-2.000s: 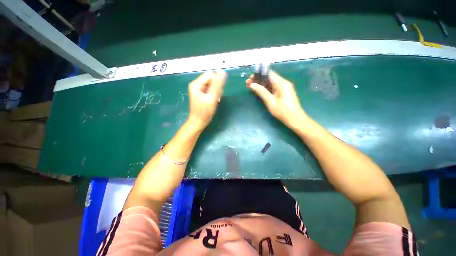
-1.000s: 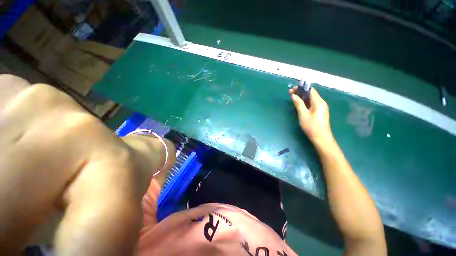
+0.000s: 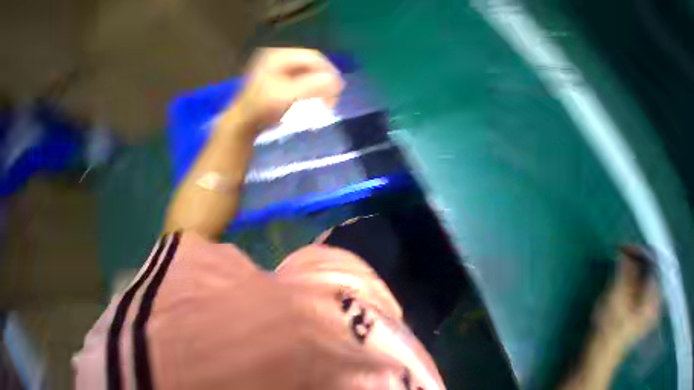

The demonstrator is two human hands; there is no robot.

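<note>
The frame is strongly blurred. My left hand (image 3: 293, 80) is curled over the blue bin (image 3: 304, 207). A bright white patch, perhaps the liner sheet (image 3: 310, 114), shows directly under its fingers; whether they grip it cannot be told. Dark and pale bands of packed units (image 3: 304, 156) lie in the bin below and beside the hand. My right hand (image 3: 630, 301) is at the far right over the green worktop, closed around a small dark bunch of units (image 3: 638, 259). Single units cannot be made out.
The green worktop (image 3: 472, 152) runs down the right half, with the pale guide rail (image 3: 601, 137) curving along its far side. Brown cardboard shapes (image 3: 152, 46) and a blurred blue object (image 3: 46, 145) are at the left. My dark-clothed lap is below the bin.
The view has swung left and down towards the bin. My left hand has moved from the worktop to over the bin. My right hand stays near the rail with its bunch.
</note>
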